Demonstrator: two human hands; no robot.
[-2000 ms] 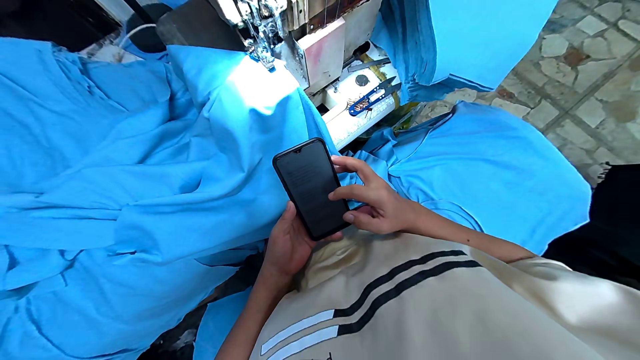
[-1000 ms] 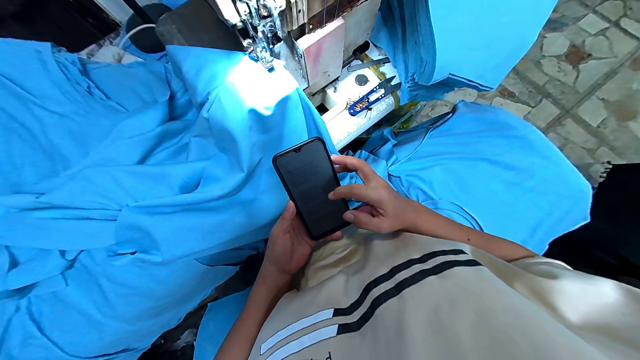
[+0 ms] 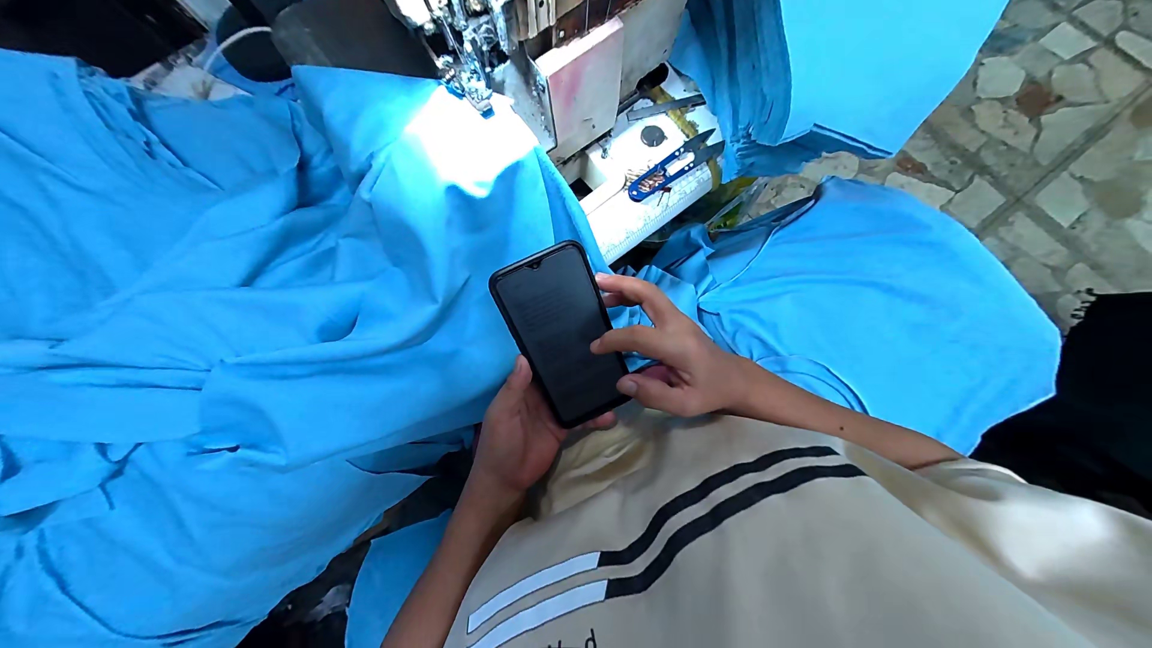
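A black smartphone (image 3: 560, 333) lies tilted in my left hand (image 3: 517, 432), which holds its lower end from below. The screen is dark, with faint marks on it. My right hand (image 3: 675, 351) is at the phone's right edge, its fingers bent and apart, one fingertip over the screen. Beyond the phone, light blue fabric (image 3: 270, 306) runs up to the lit presser foot (image 3: 481, 99) of a sewing machine. Blue-handled thread snips (image 3: 670, 166) rest on the machine's white bed, to the right of the needle area.
Blue fabric is heaped across the left side. A stack of blue cut pieces (image 3: 864, 72) hangs at the upper right, and a blue garment piece (image 3: 891, 306) spreads below it. Stone-patterned floor (image 3: 1062, 153) shows at the right, beside a black cloth (image 3: 1107, 405).
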